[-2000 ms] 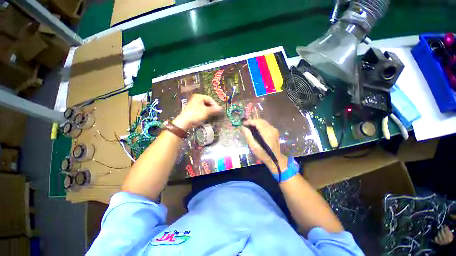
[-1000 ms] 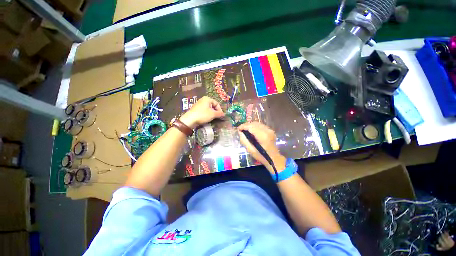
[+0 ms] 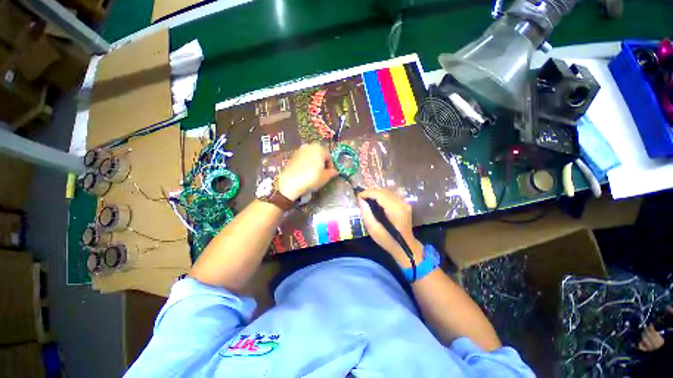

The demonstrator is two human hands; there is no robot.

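Observation:
A green ring circuit board (image 3: 345, 159) lies on the glossy printed sheet (image 3: 413, 173) in front of me. My right hand (image 3: 387, 218) holds the black soldering iron (image 3: 385, 221), its tip end at the lower left edge of the ring. My left hand (image 3: 310, 171) is at the ring's left side with fingers bunched; whether it pinches a wire or solder is too small to tell. A clear round part is mostly hidden beside my left hand. Several green rings with wires (image 3: 219, 184) lie in a pile to the left.
Clear round parts (image 3: 114, 216) stand on cardboard (image 3: 155, 192) at left. At right are the extractor funnel (image 3: 491, 63), a black coiled disc (image 3: 440, 122), a black station (image 3: 559, 96), a yellow-handled tool (image 3: 488, 192) and a blue tray (image 3: 640, 96). A person's hand (image 3: 651, 339) shows lower right.
My left hand has moved right and down, closer to the ring and the iron tip, and now covers most of the clear round part. The whole view has shifted slightly.

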